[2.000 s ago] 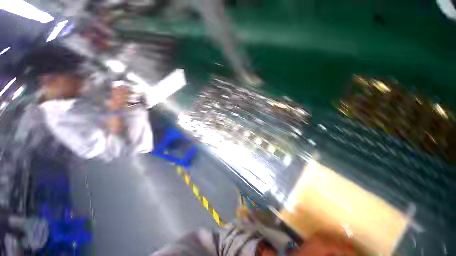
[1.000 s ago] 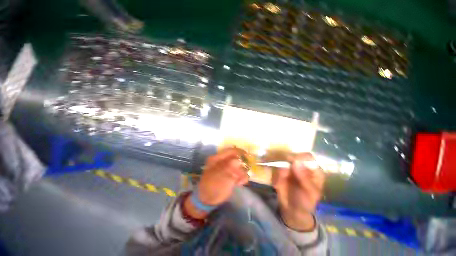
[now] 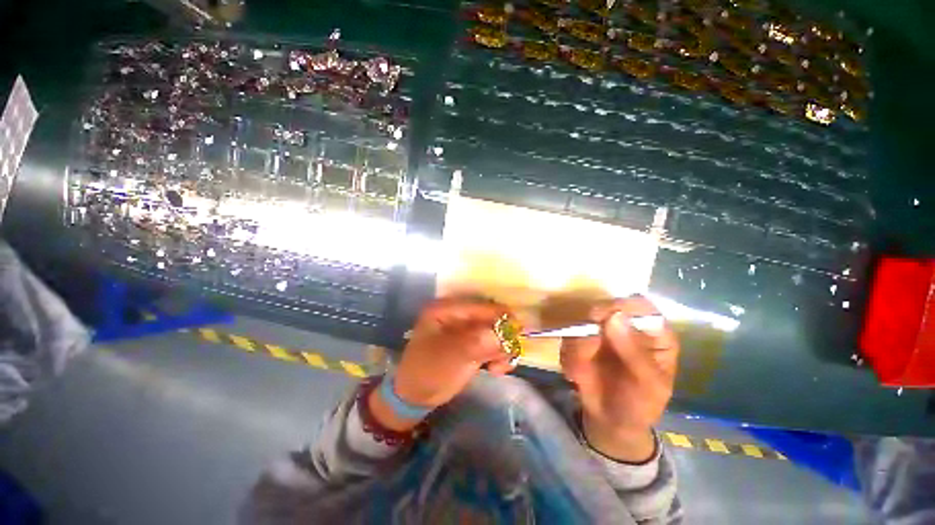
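Note:
My left hand (image 3: 451,349) pinches a small gold-faced part (image 3: 509,336) between its fingertips, with a light blue band and dark red beads on the wrist. My right hand (image 3: 623,369) holds a slim pointed tool (image 3: 574,331), white under glare. The tool's tip points left and meets or nearly meets the gold part; exact contact is hard to tell. Both hands are at the near edge of a cream work sheet (image 3: 554,241). The left clear tray (image 3: 297,169) holds scattered silver-pinkish parts. The right clear tray (image 3: 636,149) holds amber parts (image 3: 636,41) in rows at its far side.
A red bin (image 3: 902,323) is at the right. Strong glare crosses the left tray and sheet. A pale dotted sheet (image 3: 14,133) is at the far left. Grey-white sleeves or clothing show at both side edges. Beyond the bench's near edge are blue stools and yellow-black floor tape (image 3: 282,354).
The view swung from the left aisle and another worker to the bench, then steadied. Over the last second, both hands kept their hold on the gold part and tool.

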